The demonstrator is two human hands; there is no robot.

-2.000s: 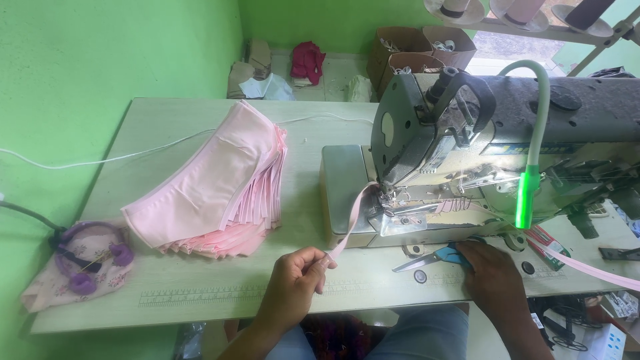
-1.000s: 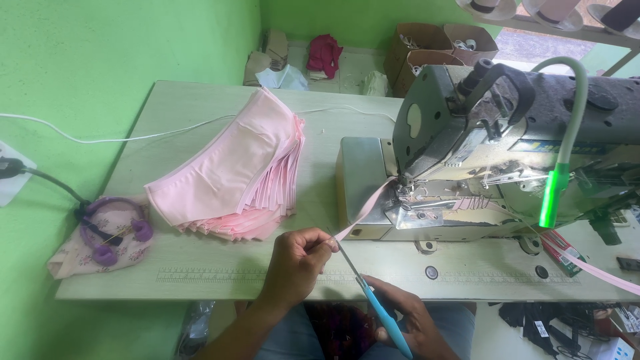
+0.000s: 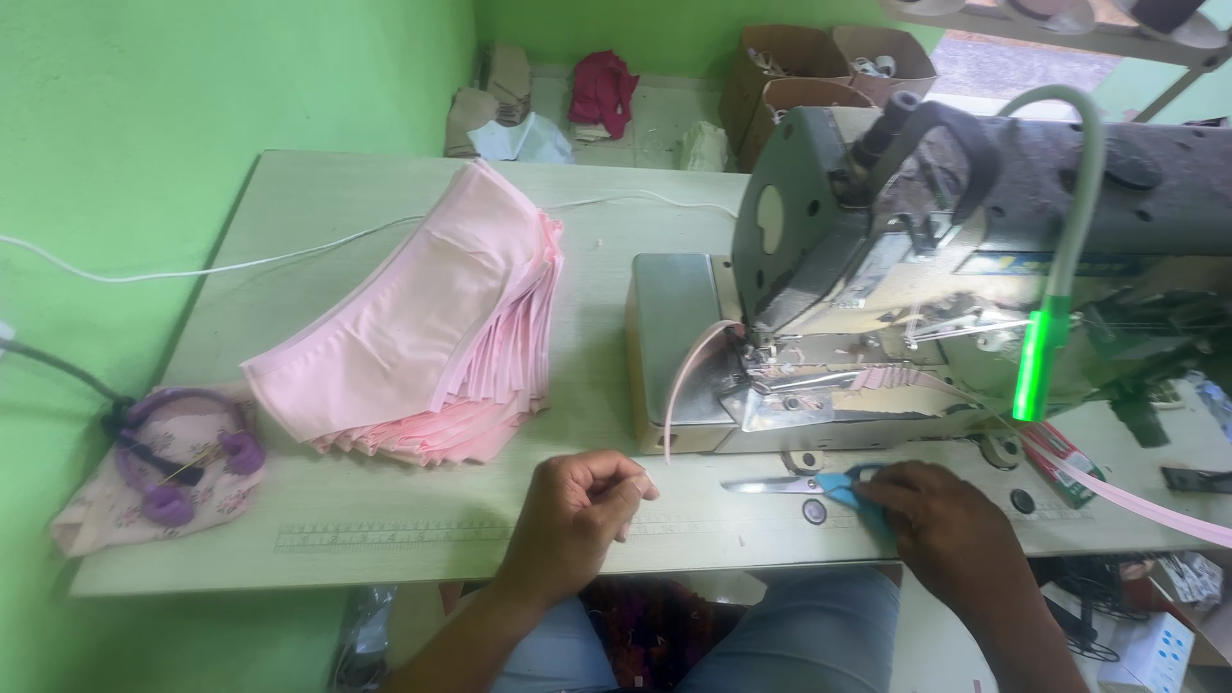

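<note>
On the table's right side my right hand (image 3: 938, 510) has its fingers on the blue handles of a pair of scissors (image 3: 784, 486), whose blades point left. My left hand (image 3: 587, 510) is over the front of the table, fingertips pinched together; a tiny pale bit shows at them, too small to name. A pink elastic strip (image 3: 680, 385) curves down from the needle area of the sewing machine (image 3: 789, 327), its end hanging free above my left hand. More pink strip (image 3: 1126, 496) feeds in from the right. A stack of pink cut-and-sewn fabric garments (image 3: 404, 327) lies left of the machine.
Purple headphones (image 3: 168, 496) rest on a floral cloth (image 3: 106, 510) at the left. A white cable (image 3: 318, 255) crosses the table's back. A glowing green-tipped lamp (image 3: 1039, 366) hangs before the machine. A red and green box (image 3: 1064, 462) lies at right; cardboard boxes (image 3: 784, 58) stand behind.
The scissors, lifted to the strip by my left hand a second ago, are back down on the table under my right hand. My left hand has let go of the strip, which now hangs free.
</note>
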